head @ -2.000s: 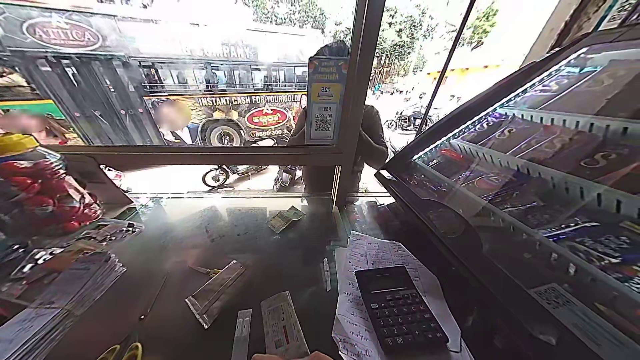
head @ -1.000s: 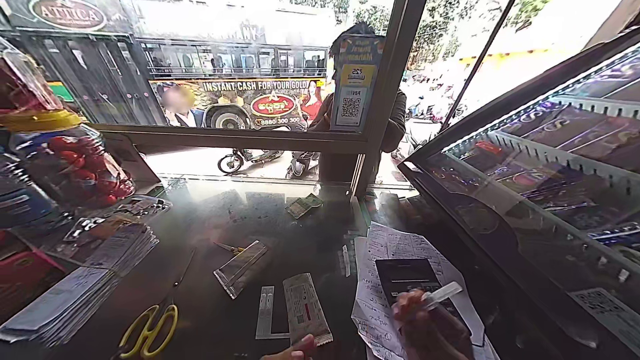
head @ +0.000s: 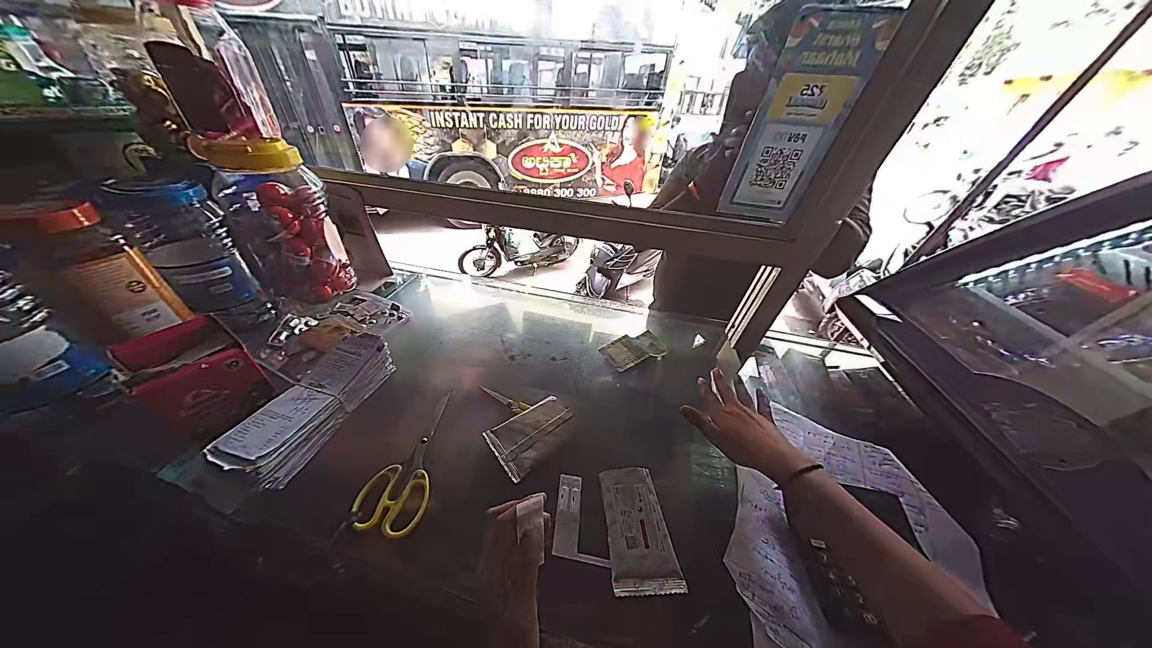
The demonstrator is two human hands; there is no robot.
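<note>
My right hand (head: 740,425) reaches over the dark counter, fingers spread, at a small pale strip (head: 728,364) by the window post; whether it grips the strip I cannot tell. A small white packet (head: 530,529) is held in my left hand (head: 511,562) at the lower centre. Beside that hand lie a white strip (head: 567,517) and a sealed foil packet (head: 641,531). Farther back is another packet (head: 529,436) with a pointed tool partly under it. Yellow-handled scissors (head: 396,495) lie to the left. My right forearm partly covers a black calculator (head: 846,576) on written papers (head: 765,549).
A folded banknote (head: 633,349) lies near the window frame (head: 558,216). At left stand plastic jars (head: 288,225), a red box (head: 202,387) and a bound paper stack (head: 301,409). A slanted display case (head: 1017,378) borders the right side. A person (head: 720,171) stands outside.
My right hand has moved from over the calculator, where it held a small white strip, forward to the window post. My left hand now shows more, with a white packet. The view has turned left.
</note>
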